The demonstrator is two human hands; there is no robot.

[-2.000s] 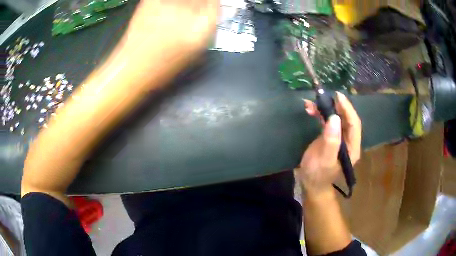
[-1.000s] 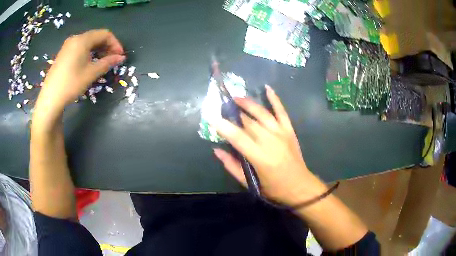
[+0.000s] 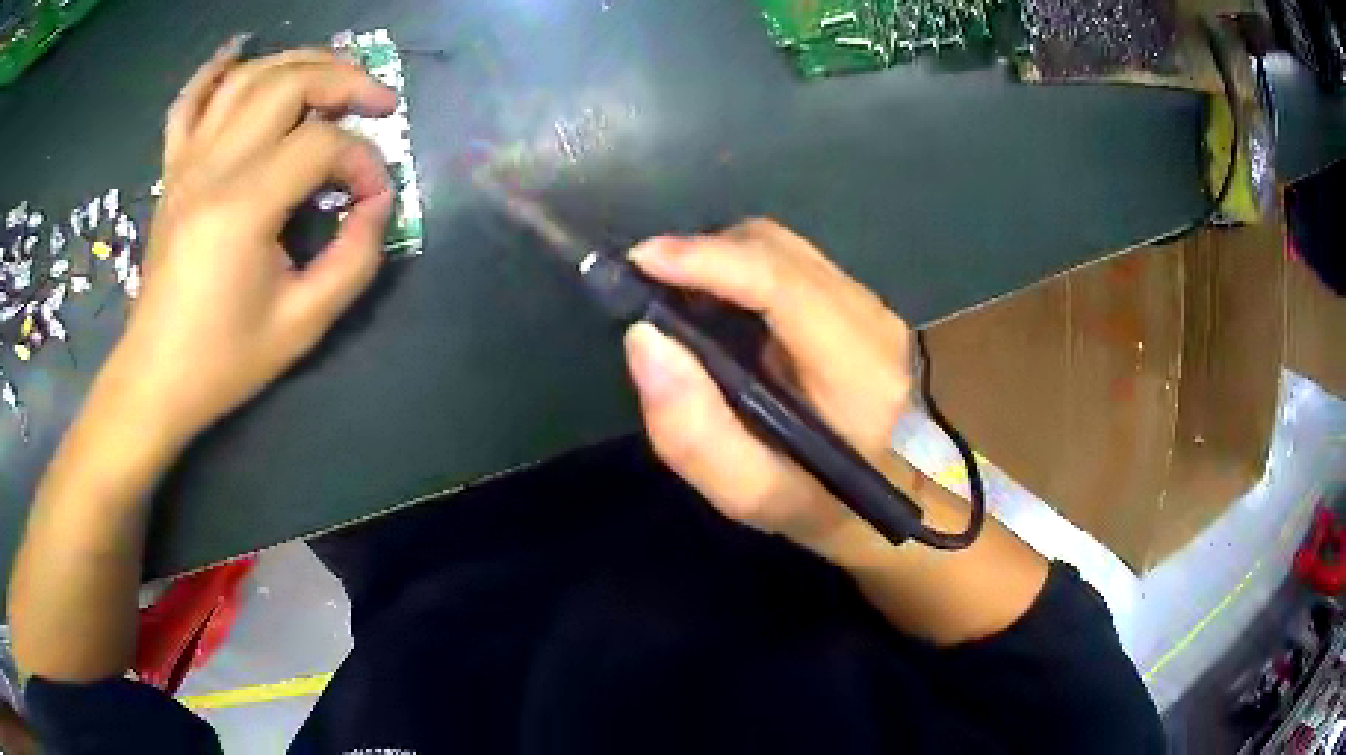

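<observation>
My right hand holds the black soldering iron, its blurred tip pointing up and left over the mat. My left hand is at the upper left, thumb and index finger curled together at the left edge of a green and white circuit board. A small whitish component shows inside the curl of the fingers. The hand partly covers the board, and whether the fingers grip it or a component is hard to see.
Loose small components lie on the dark green bench top at the left. Boards with silver leads and a tray of dark grains are at the top right. A yellow round holder sits at the right edge, above a cardboard box.
The view has shifted. The board that was under my right hand is now beside my left hand's fingers. My right hand still holds the iron and is now clear of the board.
</observation>
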